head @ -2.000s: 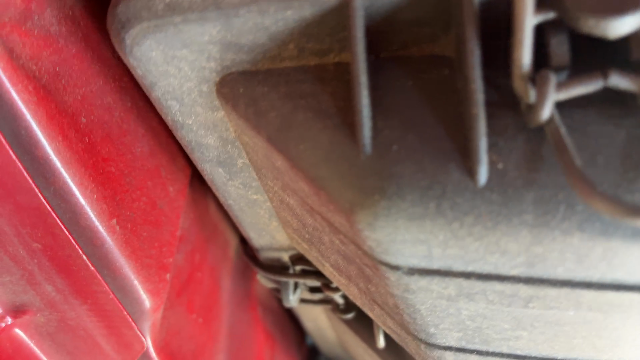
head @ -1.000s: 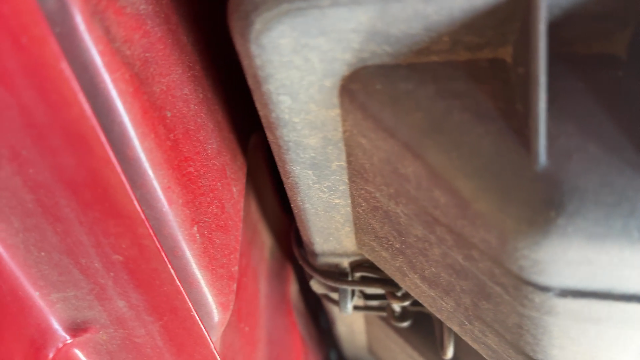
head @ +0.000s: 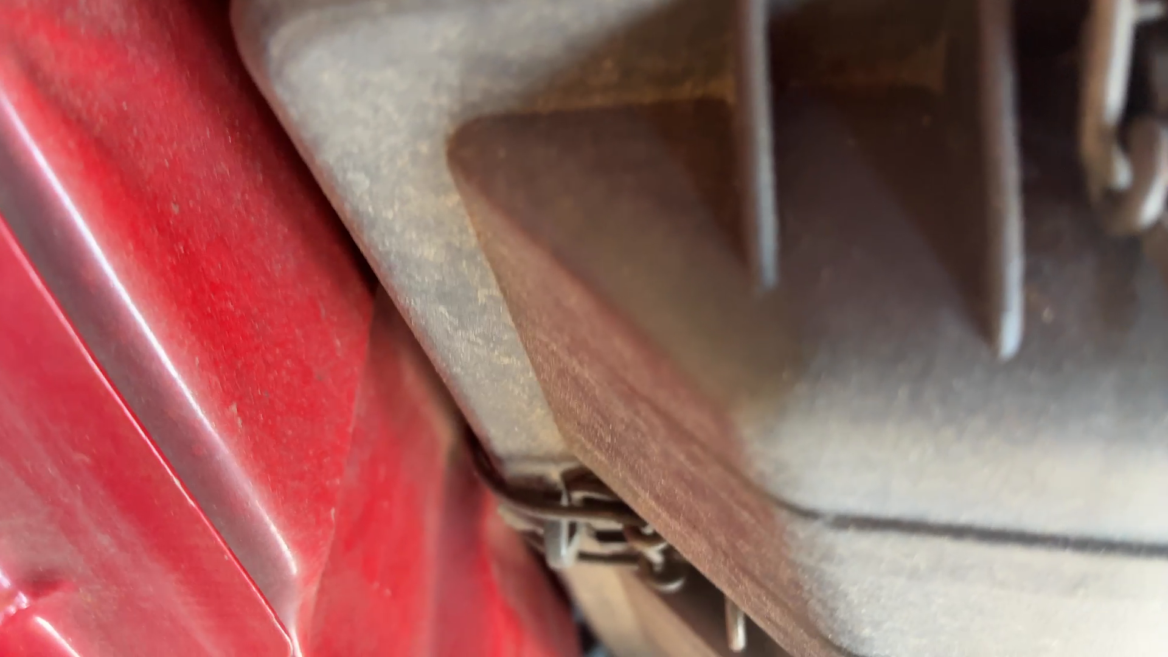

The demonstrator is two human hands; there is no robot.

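Note:
Neither my left hand nor my right hand is in view. A dusty dark plastic housing (head: 620,338) with a raised rim (head: 392,201) fills the middle and right. Two upright ribs stand on its upper part, one near the middle (head: 759,155) and one farther right (head: 1002,182). A metal wire clip (head: 566,520) sits at the rim's lower end, partly hidden behind the housing's slanted side. Part of another metal clip (head: 1136,173) shows, blurred, at the upper right edge.
Dusty red painted sheet metal (head: 210,228) with a raised ridge (head: 137,338) runs along the left, close beside the housing. A narrow dark gap lies between them. A dark seam (head: 967,531) crosses the housing at lower right.
The view has shifted, so the second rib and the clip at the upper right edge show again. Nothing in the scene has plainly moved.

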